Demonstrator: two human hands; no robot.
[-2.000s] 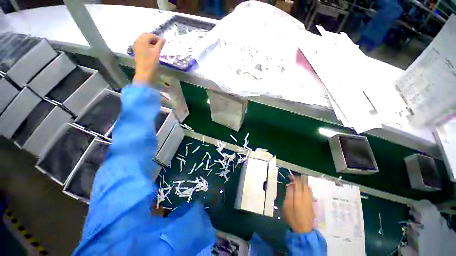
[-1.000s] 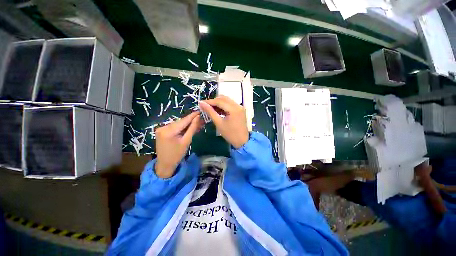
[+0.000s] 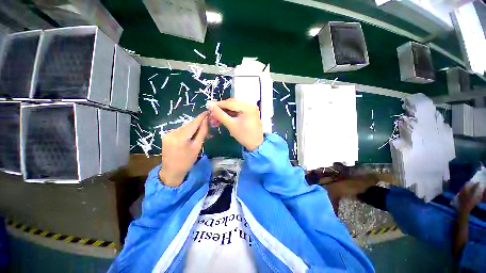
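Observation:
My left hand and my right hand are raised over the green bench, fingertips close together. They pinch a tiny pale piece between them, partly hidden by the fingers; it looks pinkish and its shape is unclear. A part-folded white box with raised walls lies on the bench just beyond my right hand, which covers part of it. Narrow white slivers are scattered on the bench beyond and left of my hands. A neat stack of white blanks lies to the right of my right hand.
Stacked boxes with dark insides stand at left. Two open boxes, one nearer and one farther right, sit beyond the pale rail. A ragged pile of blanks and another person's blue sleeve are at right.
My left hand has come from the tray on the shelf to meet my right hand. The view has tilted down. The top printed blank on the stack is gone; the stack top now looks plain white.

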